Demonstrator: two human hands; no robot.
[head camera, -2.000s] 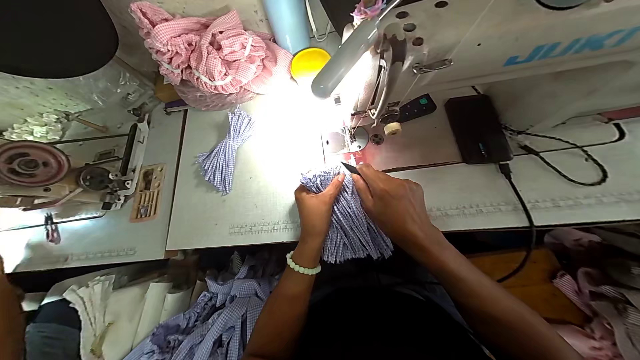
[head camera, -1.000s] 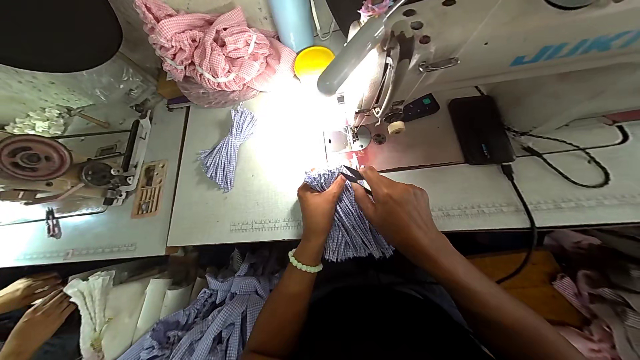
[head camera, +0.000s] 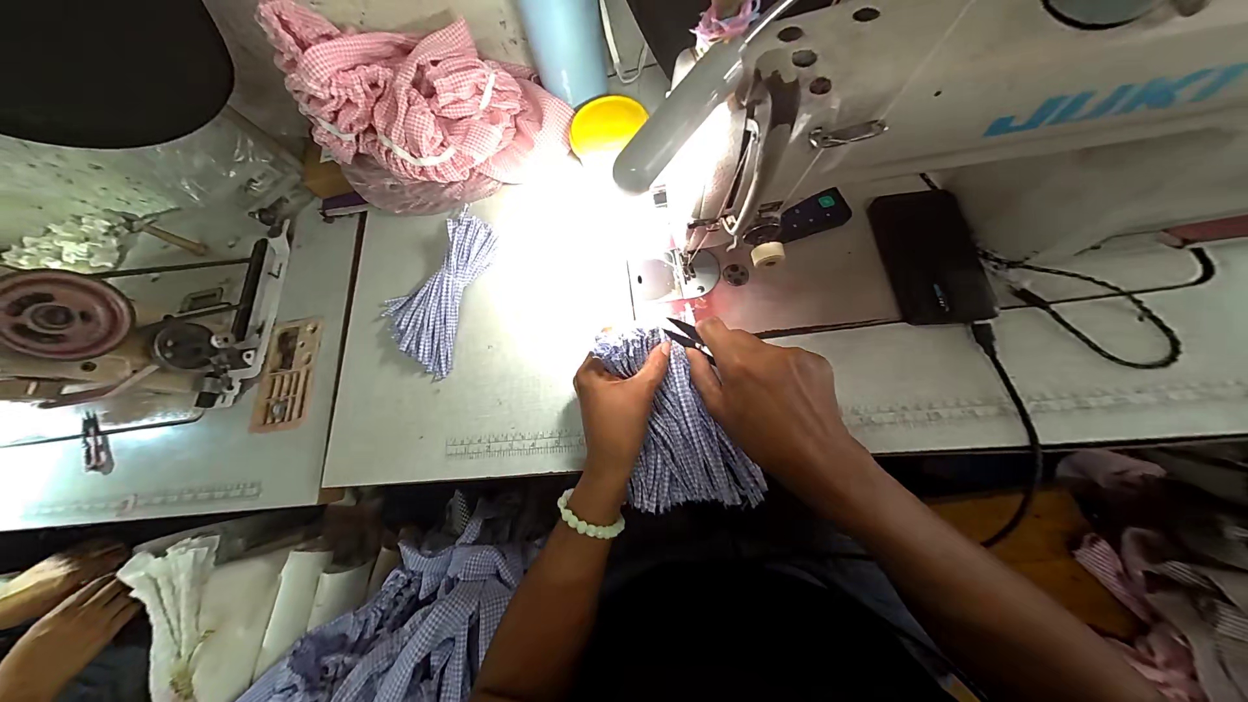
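Observation:
My left hand (head camera: 621,400) grips the upper end of a bundle of blue and white checked fabric strips (head camera: 682,448), which hangs over the table's front edge. Dark pointed thread snips (head camera: 688,334) are in my right hand (head camera: 770,390), their blades apart at the frayed top of the bundle. Just behind the bundle is the needle area of an industrial Juki sewing machine (head camera: 975,88). A second checked bundle (head camera: 446,292), narrow in its middle, lies on the table to the left. Glare hides part of the tabletop near the needle.
Pink checked fabric (head camera: 419,97) is heaped at the back, beside a yellow round object (head camera: 606,127). A black box (head camera: 931,255) with a cable lies at right. Another sewing machine (head camera: 68,336) stands at left. Below it are another person's hands (head camera: 68,619) by white cloth. Blue checked fabric (head camera: 419,614) hangs below the table.
The snips' blades show more clearly apart now than two seconds ago. Another person's hands have come into view at the lower left. My left hand stays on the bundle.

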